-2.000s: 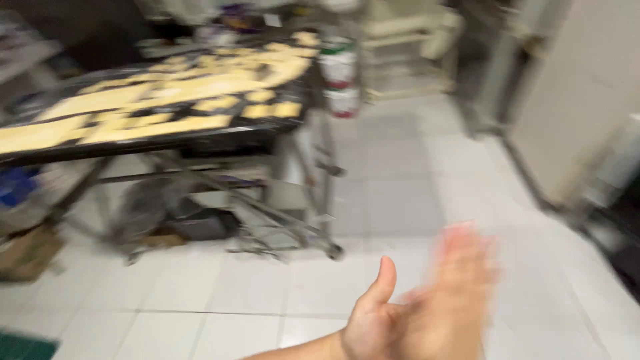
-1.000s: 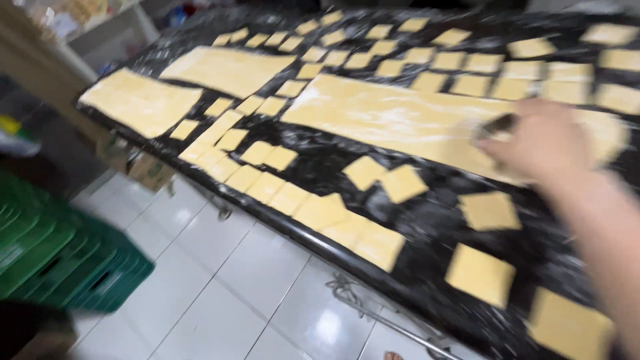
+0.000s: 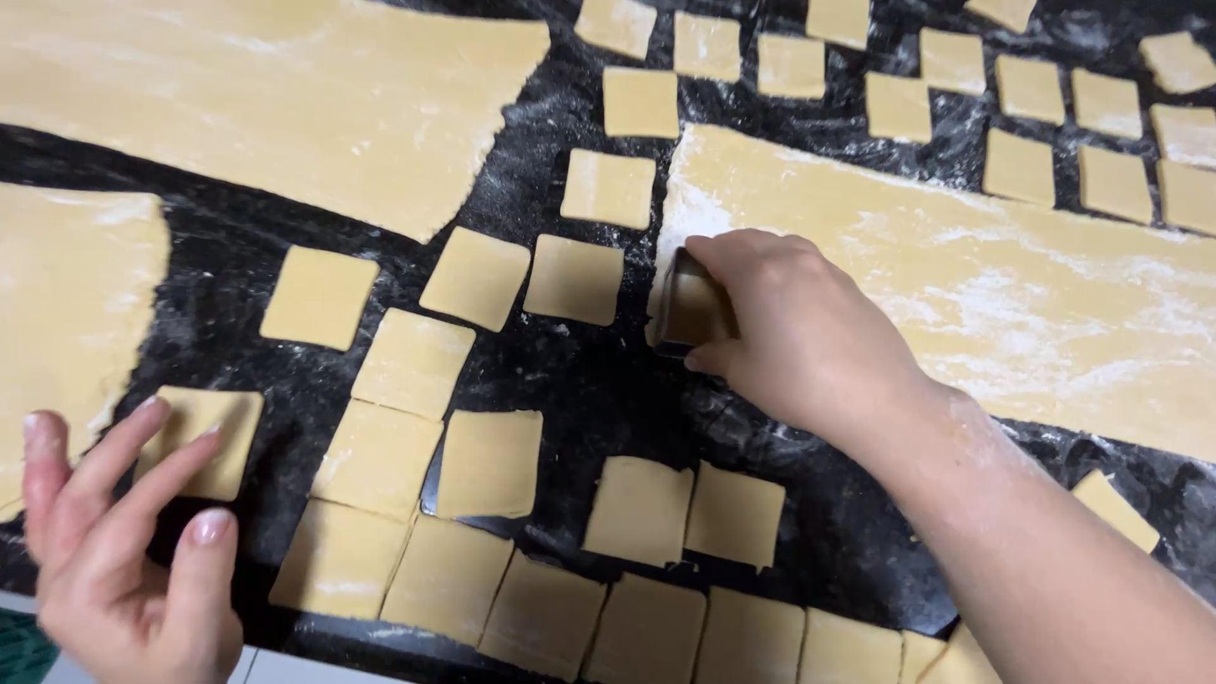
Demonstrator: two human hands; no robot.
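Observation:
My right hand (image 3: pixel 798 332) grips a square metal cutter (image 3: pixel 698 304) by its sides, at the left end of a long floured dough sheet (image 3: pixel 1007 285). Fingers spread, my left hand (image 3: pixel 133 551) hovers over or near a dough square (image 3: pixel 223 442) at the lower left and holds nothing; whether its fingertips touch the dough is unclear. Between the hands lie loose dough squares, among them one (image 3: pixel 489 464) and a touching pair (image 3: pixel 638 510). Joined squares (image 3: pixel 541 613) run along the near edge of the black, floured worktop (image 3: pixel 608 389).
Two more dough sheets lie at the upper left (image 3: pixel 285 104) and far left (image 3: pixel 66 323). Several cut squares (image 3: pixel 1021 166) are spread across the back right. A green plastic crate (image 3: pixel 24 646) shows at the lower left corner, beside white floor tiles (image 3: pixel 304 670).
The view has turned to the worktop and come closer. My right hand with the cutter has moved to the long sheet's left end from farther right. My left hand has come into view.

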